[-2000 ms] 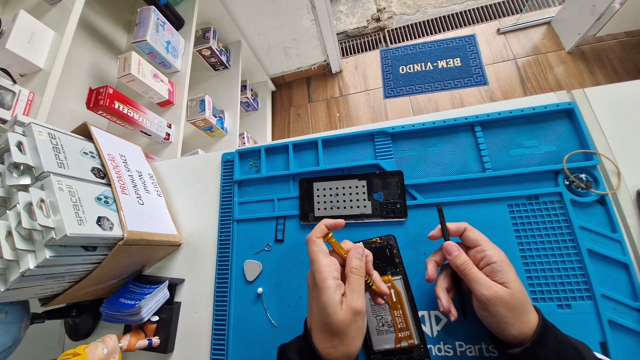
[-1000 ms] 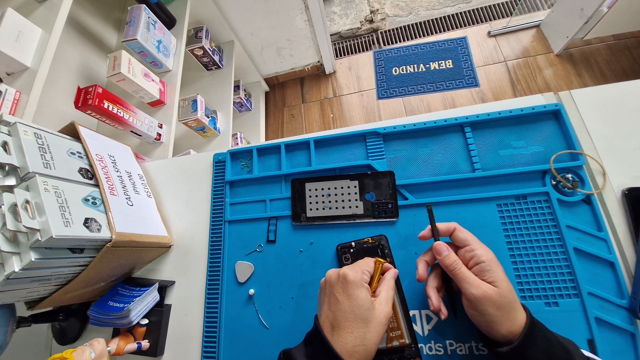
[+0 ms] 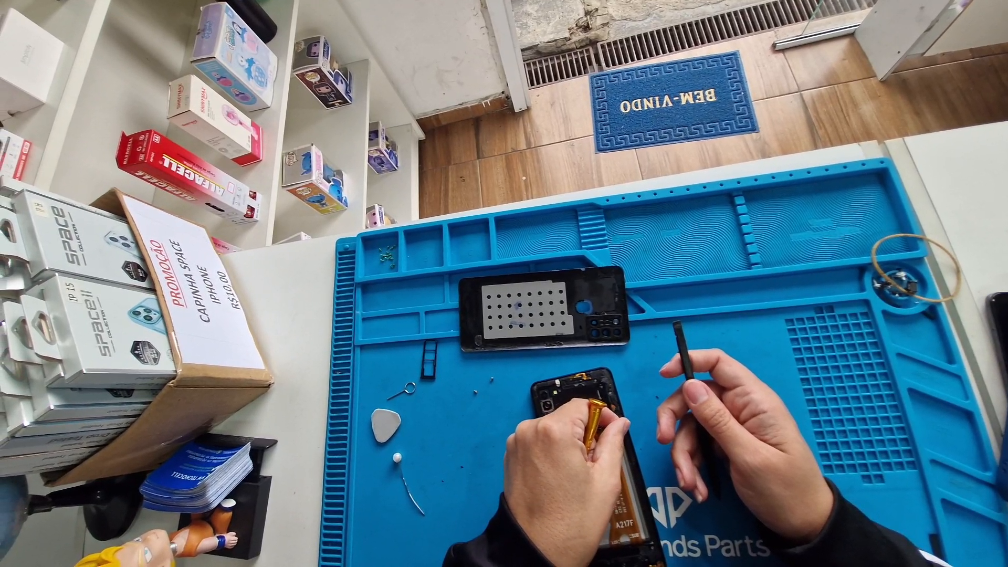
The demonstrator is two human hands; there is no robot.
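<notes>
In the head view an opened smartphone (image 3: pixel 638 504) lies on the blue silicone repair mat (image 3: pixel 472 488), its battery and flex cable partly covered. My left hand (image 3: pixel 563 472) is over its upper half, closed on a small gold screwdriver (image 3: pixel 594 421); its tip is hidden. My right hand (image 3: pixel 744 437), right of the phone, holds a thin black pry stick (image 3: pixel 683 350) between thumb and fingers. Above lies a detached phone back cover (image 3: pixel 543 309) with a perforated grey pad. To the left are a SIM tray (image 3: pixel 428 360), an ejector pin (image 3: pixel 403 390), a white pick (image 3: pixel 385 425) and a thin white cable (image 3: pixel 408 488).
Tiny screws (image 3: pixel 387 256) sit in a mat compartment; others lie loose. A rubber band (image 3: pixel 917 235) rests at the mat's upper right. A cardboard box (image 3: pixel 197 315) of phone cases, a card holder (image 3: pixel 256 504) and a figurine (image 3: pixel 150 547) stand left. A dark device (image 3: pixel 998 331) is at the right edge.
My left hand has turned over and come down onto the phone with the gold screwdriver, which was held slanted above it two seconds ago. My right hand still holds the black stick.
</notes>
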